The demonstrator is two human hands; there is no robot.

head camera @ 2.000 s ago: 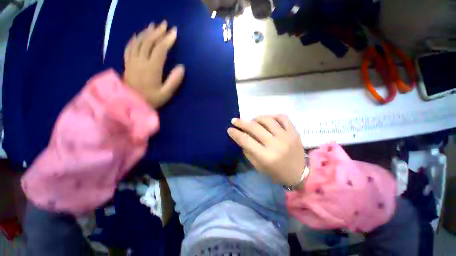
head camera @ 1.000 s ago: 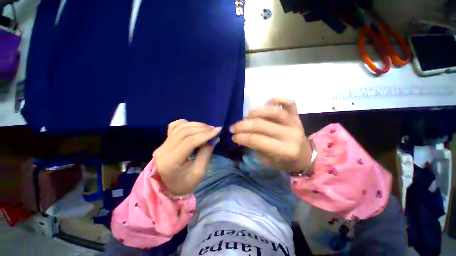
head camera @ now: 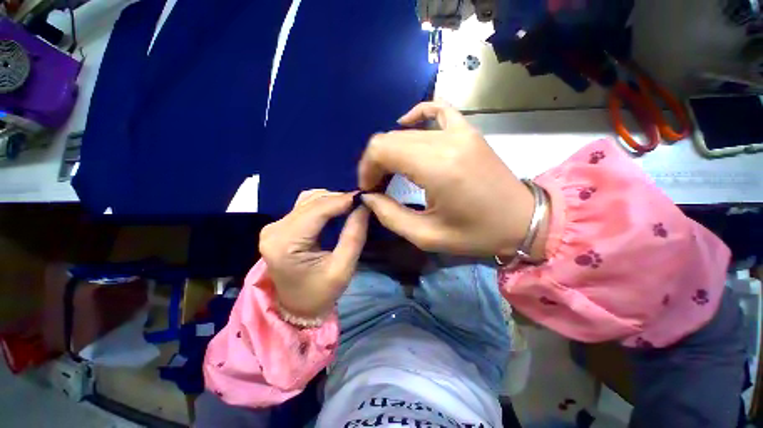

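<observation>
A large navy fabric panel [head camera: 335, 92] lies over the table's left part and under the presser foot [head camera: 434, 43], which is lit white. My left hand [head camera: 314, 247] pinches the panel's near edge between thumb and forefinger at the front of the table. My right hand [head camera: 456, 184] is beside it, thumb and fingers closed on the same edge, fingertips nearly touching those of my left hand. The cloth between the fingertips is small and partly hidden by the fingers.
Orange-handled scissors [head camera: 644, 113] and a smartphone [head camera: 729, 124] lie at the right. Dark scraps [head camera: 560, 38] sit behind the scissors on the machine bed [head camera: 502, 84]. A purple machine part [head camera: 42, 75] stands far left. Boxes and navy pieces are below the table's front edge.
Both hands first came together at the panel's near corner. My right hand has since moved up and in against my left fingertips. The view has shifted, showing more of the purple machine.
</observation>
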